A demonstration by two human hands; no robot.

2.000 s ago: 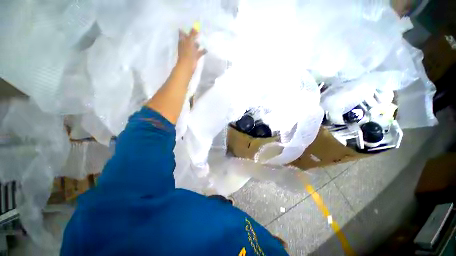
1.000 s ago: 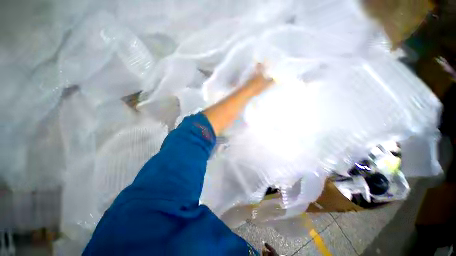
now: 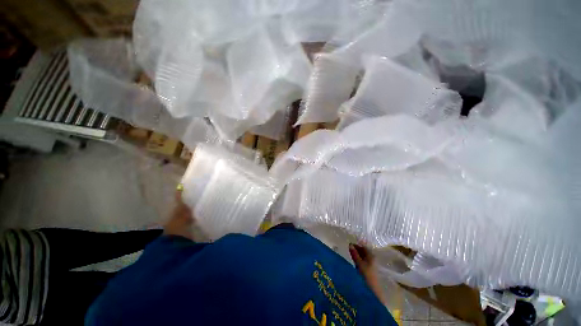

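My left hand is at the lower left, gripping the left edge of a clear, ribbed air-column bag in front of my chest. A yellow patch shows at a fingertip. My right hand is low at centre right, partly cut off by my body, beside the lower edge of a wide ribbed air-column sheet; whether it grips the plastic is unclear. A large translucent air-column pile fills the top and right.
A metal roller conveyor is at the upper left, with small brown cartons under the plastic. A person's striped sleeve is at the lower left. An open carton and black-and-white units are at the lower right.
The view has swung left, bringing the rollers and another person into view. My left hand has come from the pile down near my body, now with a ribbed bag. My right hand now shows.
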